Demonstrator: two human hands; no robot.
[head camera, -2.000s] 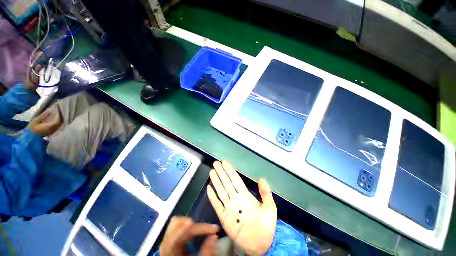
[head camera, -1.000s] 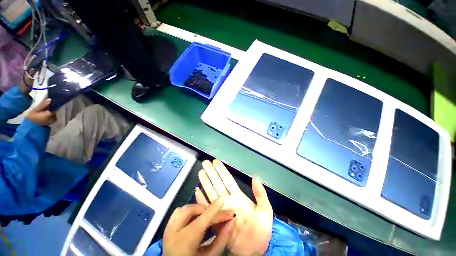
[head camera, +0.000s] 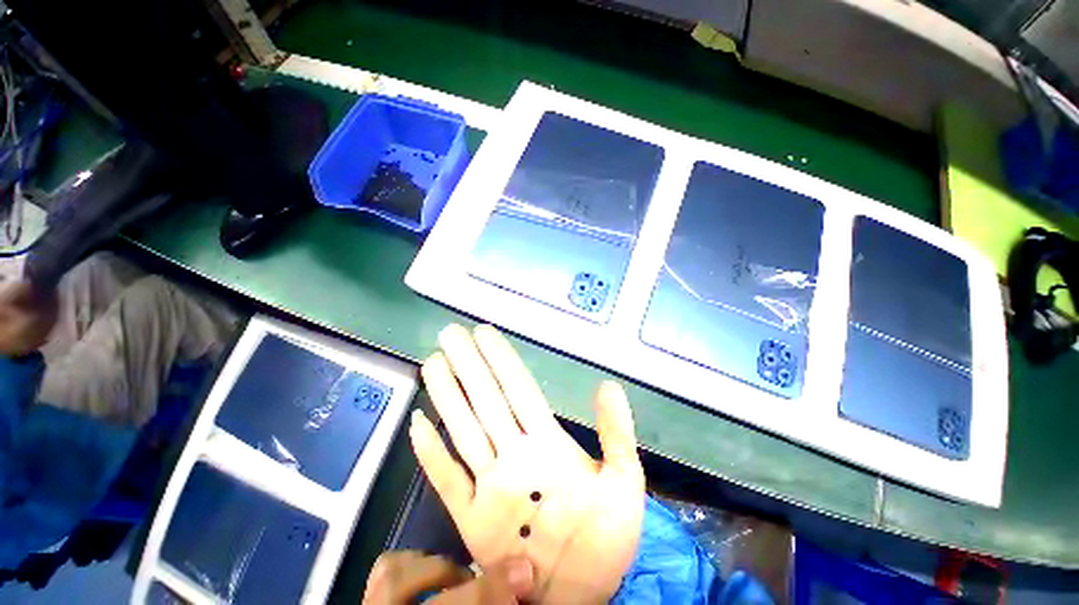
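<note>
My right hand (head camera: 538, 479) is palm up with fingers spread at the lower middle. Two small black plugs (head camera: 535, 496) rest on its palm. My left hand (head camera: 444, 581) is at the bottom edge, partly cut off, with a fingertip at the heel of my right palm. Whether it holds anything is hidden. A white foam tray (head camera: 674, 355) on the green bench holds three blue tablets (head camera: 736, 278), back side up, under wrinkled clear film. Each shows a camera bump (head camera: 776, 362) in its lower right corner.
A blue parts bin (head camera: 391, 160) with a heap of black pieces stands left of the tray, beside a black stand base (head camera: 254, 231). A lower foam tray (head camera: 343, 508) with tablets lies left. A person's hand (head camera: 24, 317) is far left. A black coiled strap (head camera: 1041, 296) lies far right.
The view has shifted right, so bench and trays appear further left. My left fingers have moved down off the middle of my right palm, where two black plugs show again.
</note>
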